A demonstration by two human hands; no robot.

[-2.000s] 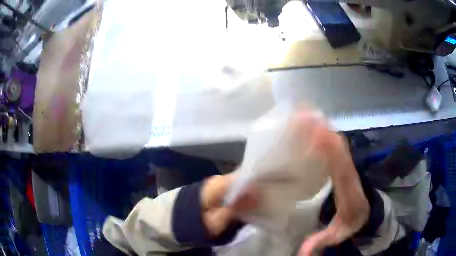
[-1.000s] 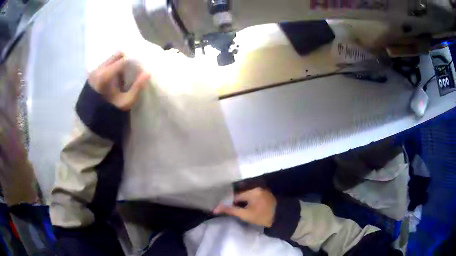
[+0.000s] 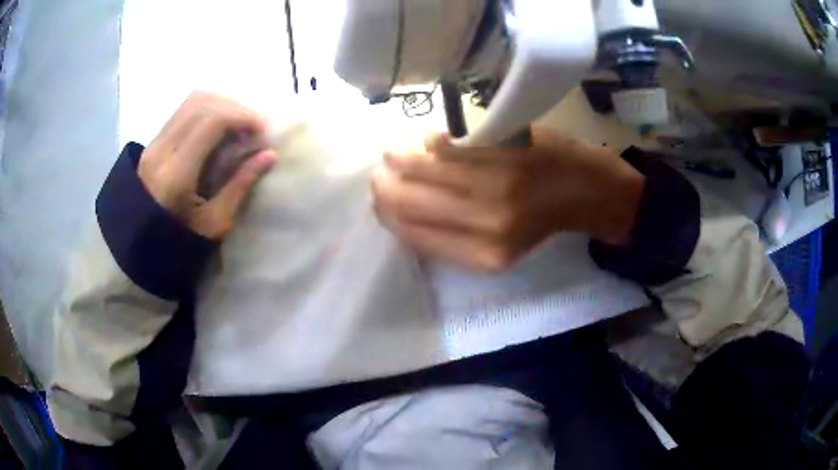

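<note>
A pale grey-beige fabric panel (image 3: 312,275) lies on the white table, its lower edge near the table's front edge. My left hand (image 3: 207,161) grips the panel's upper left corner between thumb and fingers. My right hand (image 3: 487,197) is over the panel's upper right edge, beside the needle area, slightly blurred; whether its fingers pinch the cloth cannot be told. The white sewing machine head (image 3: 542,64) hangs above and partly hides my right hand. Strong light washes out the cloth's top edge.
A printed ruler strip (image 3: 533,312) runs along the table's front edge. Pale crumpled cloth (image 3: 441,427) lies on the lap. A small dark tool (image 3: 710,170) and a white object with a cable (image 3: 776,216) are at the right. A blue basket (image 3: 801,285) shows below the table.
My right hand has moved from the panel's lower right corner up to the machine. My left hand stays at the upper left corner. The view has shifted closer to the machine head.
</note>
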